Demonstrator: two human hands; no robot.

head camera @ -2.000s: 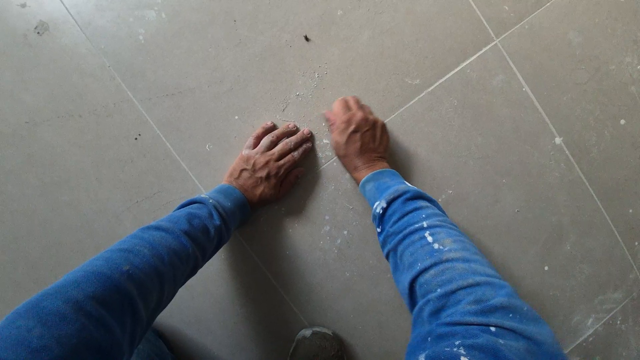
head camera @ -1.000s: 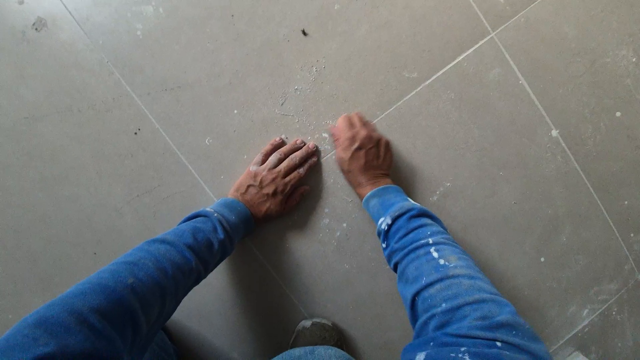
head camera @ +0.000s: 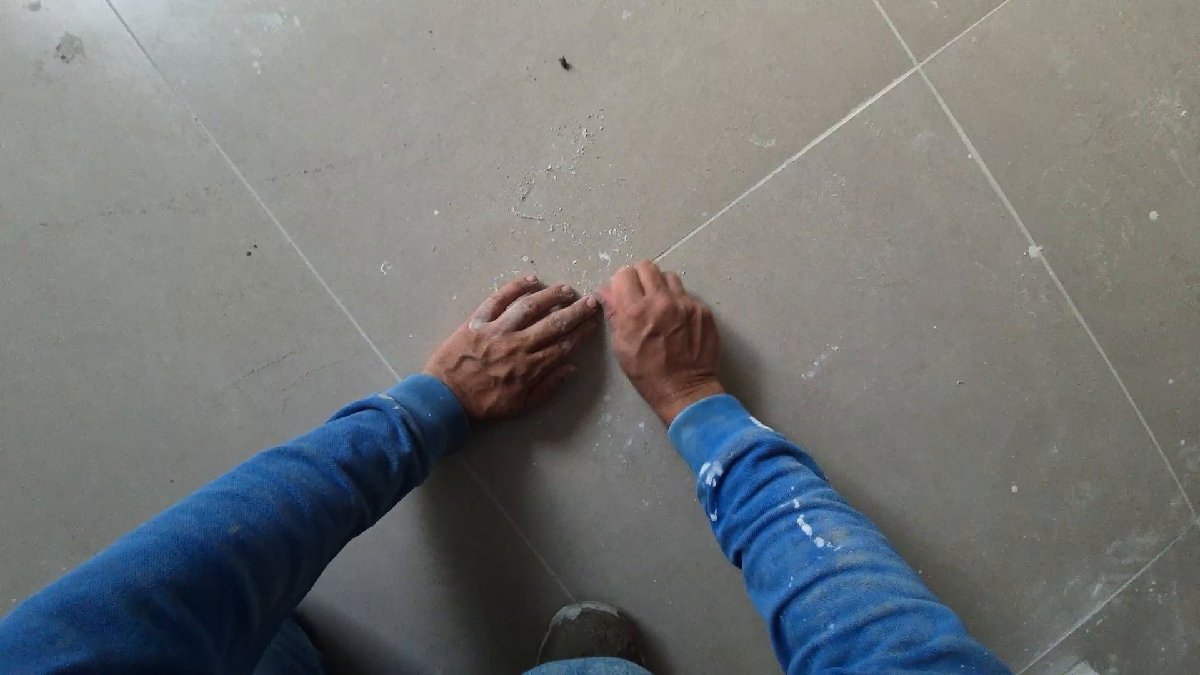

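My left hand rests palm down on the grey tiled floor, its fingers extended toward the right. Beside its fingertips, my right hand is curled with its knuckles up, over a pale grout line. Whether the right hand grips something small cannot be seen, since its fingertips are hidden beneath it. Whitish crumbs and dust lie on the tile just beyond both hands. Both blue sleeves reach in from below; the right one bears white paint spots.
The toe of a shoe shows at the bottom edge. More grout lines cross at the upper right. A small dark bit lies near the top, and white specks and smears dot the tiles.
My right hand has moved a little toward me along the grout line, and its fingers are now close to the left fingertips. The left hand stays flat on the floor.
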